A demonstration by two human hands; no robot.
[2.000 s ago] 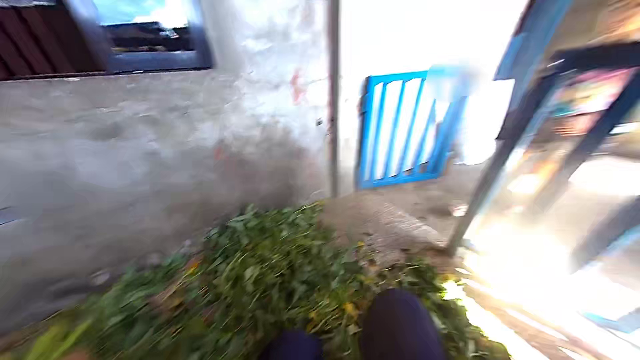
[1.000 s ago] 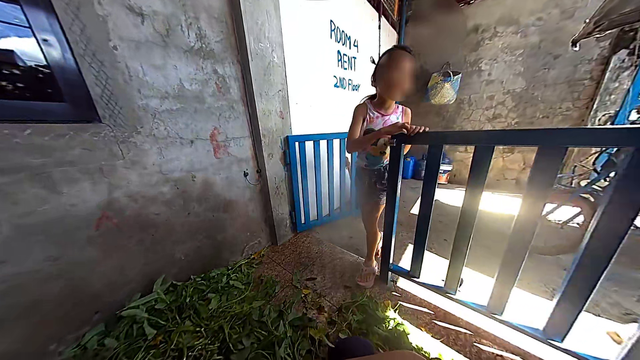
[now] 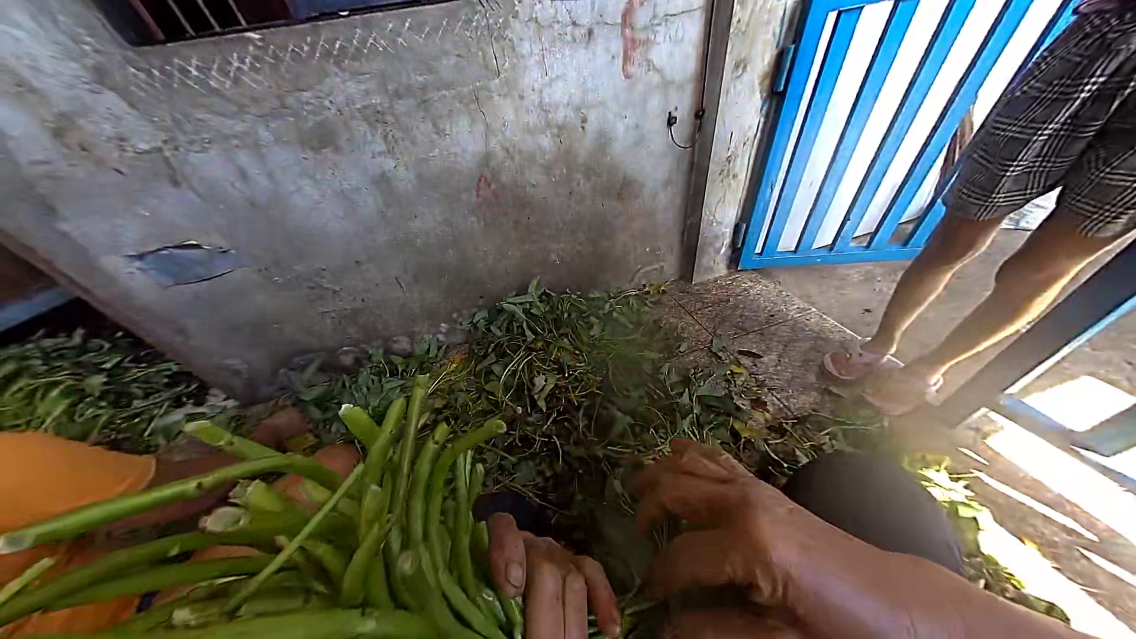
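Note:
A thick bundle of cut green leafy-vegetable stems (image 3: 382, 515) fills the lower left, its cut ends pointing up and left. My left hand (image 3: 555, 577) is closed around the bundle's right side, with the thumb and fingers showing at the bottom of the view. To its right my right hand (image 3: 710, 524) is blurred, its fingers curled apart over the leaves; nothing can be made out in it. Beneath and beyond both hands lies a heap of green leafy stalks and loose leaves (image 3: 550, 355) on the ground.
A stained concrete wall (image 3: 399, 177) stands behind the heap. A person in plaid shorts (image 3: 1021, 133) stands at the right, near a blue-barred gate (image 3: 852, 142) and a dark railing (image 3: 1047, 337). An orange garment (image 3: 71, 479) shows at the left, with more greens (image 3: 98, 382) beyond.
Both hands and the stem bundle have come into view; neither earlier frame clearly shows them. The view has tilted down and left.

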